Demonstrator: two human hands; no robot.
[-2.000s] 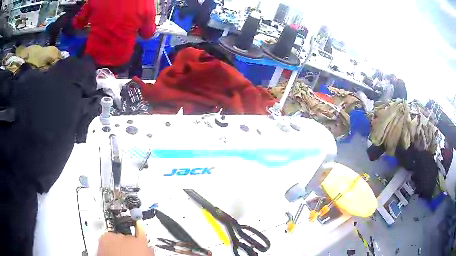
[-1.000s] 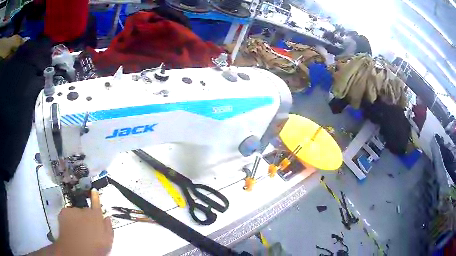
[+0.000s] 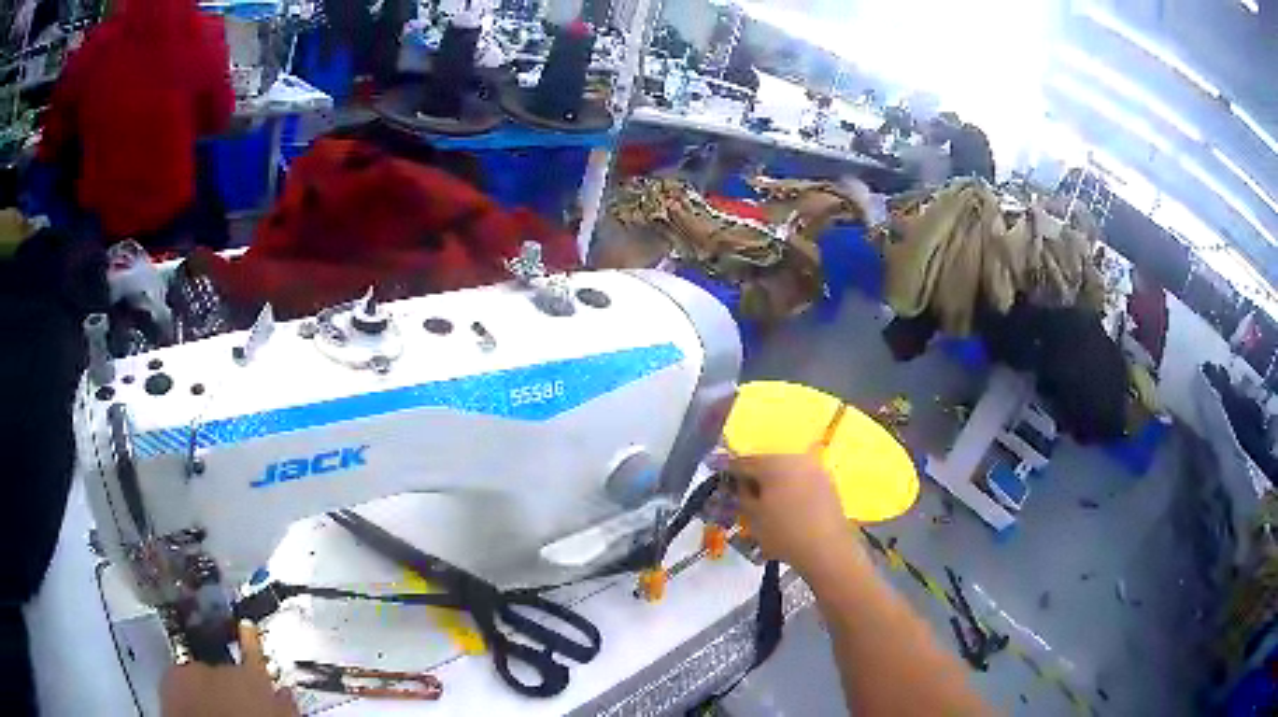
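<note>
My left hand [image 3: 231,686] is at the bottom left, cut off by the edge, with a finger up against the needle area [image 3: 203,609] of the white sewing machine [image 3: 463,406]; what it grips cannot be told. My right hand [image 3: 785,507] is at the guide with orange clips, its fingertips closed on the black tape. The tape [image 3: 768,616] hangs below it over the table edge, and a dark strip also runs right from the needle area. Black shears [image 3: 484,595] lie over a yellow strip-like thing [image 3: 456,623]. Brownish snips [image 3: 372,681] lie in front.
The yellow disc [image 3: 855,455] stands beyond the right table edge. Dark cloth [image 3: 35,420] fills the left edge. Red cloth [image 3: 379,224] is piled behind the machine. A person in red [image 3: 140,112] is at the back left. Tan garments [image 3: 981,259] and a white stand [image 3: 995,448] are at right.
My right hand has come into view at the guide. The tape that ran diagonally over the table's front now lies farther back. My left hand stays by the needle area. The view has shifted.
</note>
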